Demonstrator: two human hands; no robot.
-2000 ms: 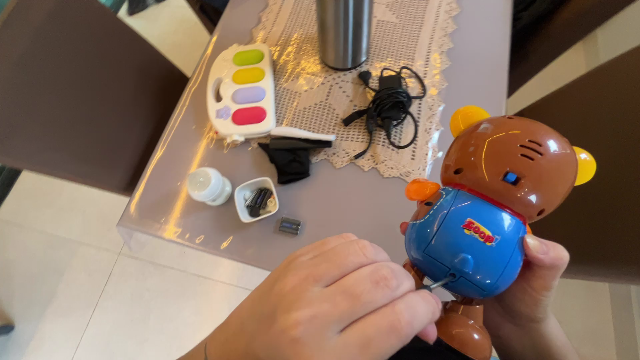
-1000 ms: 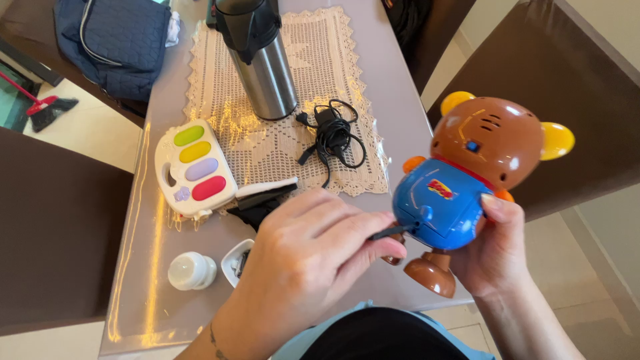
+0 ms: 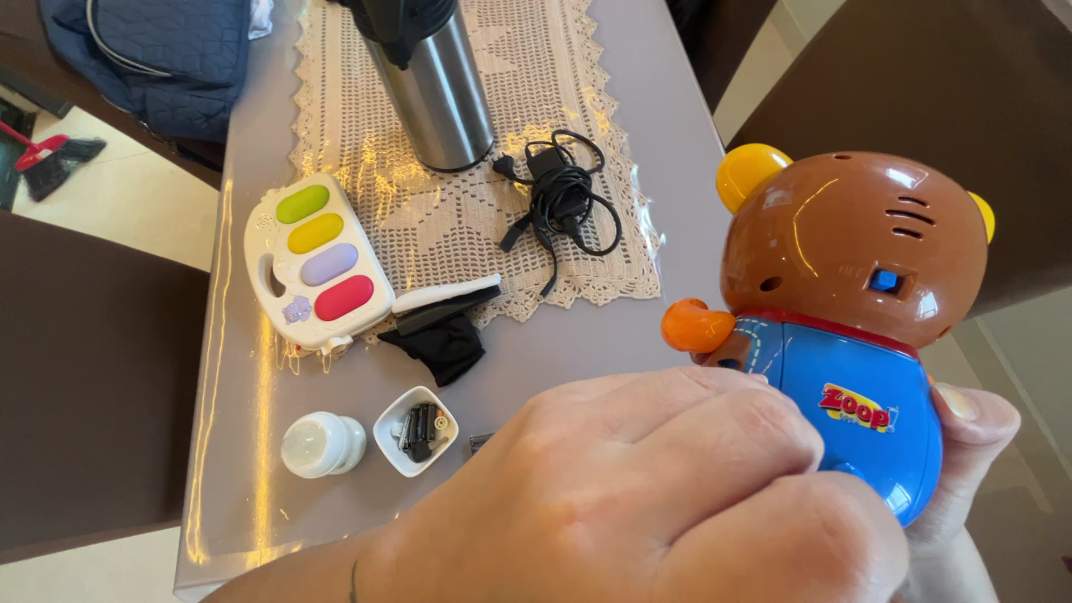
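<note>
A brown plastic toy bear (image 3: 846, 243) with yellow ears and a blue back is turned with its back toward me, a small blue switch on its head. My right hand (image 3: 967, 469) grips it by its right side, thumb at the edge of the blue body. My left hand (image 3: 653, 494) is closed in front of the toy's lower back and hides that part. What its fingers hold is out of sight now; earlier frames show a thin dark tool in them. A white bowl (image 3: 394, 456) with batteries and small parts stands on the table, left of my left hand.
On the table (image 3: 569, 343) are a white bottle (image 3: 324, 445), a toy keyboard (image 3: 276, 314) with coloured keys, black cloth (image 3: 444, 347), a coiled black cable (image 3: 561, 197) and a steel thermos (image 3: 444, 92) on a crochet runner. Chairs (image 3: 84, 368) flank it.
My left hand now covers the lower part of the toy's back and the tool seen there earlier. The view has shifted and come closer to the toy.
</note>
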